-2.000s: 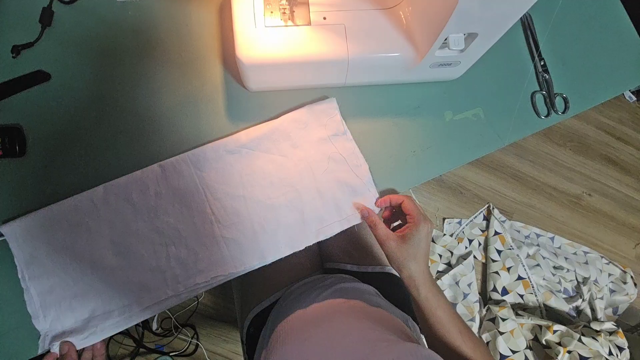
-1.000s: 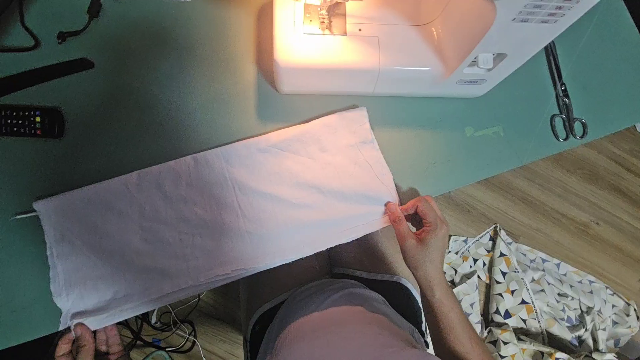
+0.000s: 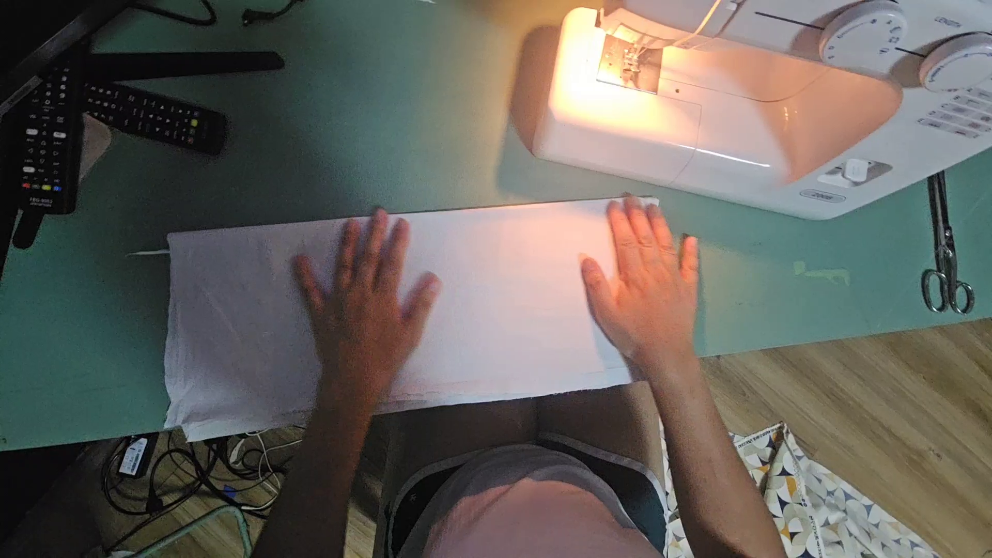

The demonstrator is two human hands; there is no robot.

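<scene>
A folded piece of white fabric (image 3: 496, 310) lies along the front edge of the green table, its near edge hanging slightly past it. My left hand (image 3: 368, 302) rests flat on the left half of the fabric with fingers spread. Flat on its right end is my right hand (image 3: 647, 287), fingertips near the far right corner and the little finger apart. Neither hand grips anything. Behind the right end stands a white sewing machine (image 3: 620, 128) with its lamp lit. A thin pale object (image 3: 147, 253) sticks out from under the fabric's left edge.
Metal scissors (image 3: 945, 263) lie at the table's right. Two remote controls (image 3: 155, 116) and a dark flat strip (image 3: 186, 64) are at the back left. Patterned fabric (image 3: 821, 496) is at the lower right, below table level. Tangled cables (image 3: 194, 473) lie below the table's left edge.
Both hands have let go of the fabric's near corners and now lie flat on top of it. The fabric has turned to lie nearly parallel to the machine-side view edge. The view has shifted.
</scene>
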